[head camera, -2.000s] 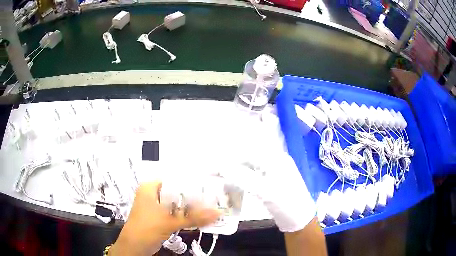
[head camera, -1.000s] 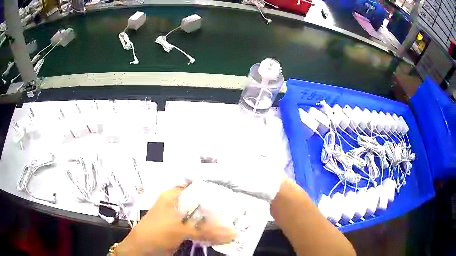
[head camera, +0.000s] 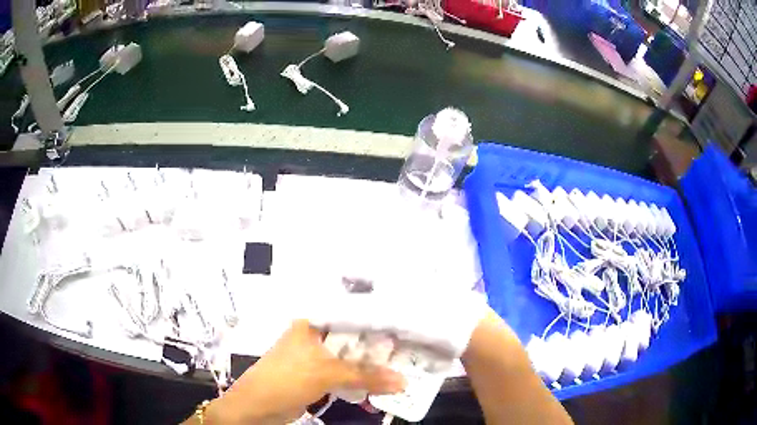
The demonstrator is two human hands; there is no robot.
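My left hand, bare with a bracelet, is shut on white power adapters at the bottom middle; their exact number is hidden. Cords hang below it. My right hand, in a white glove, lies over the top of these adapters. Its fingers blend with the white surface, so I cannot tell glove from cloth. More adapters stand pins up on the white table covering at the left, their cords towards the front edge.
A blue tray at the right holds two rows of adapters with cords between them. A clear dispenser bottle stands beside its back left corner. Loose adapters lie on the green belt behind. Another blue tray leans at far right.
My gloved hand has moved from the right side of the held adapters to over them. My left hand still holds them, now slightly further right. Belt adapters have shifted right in the view.
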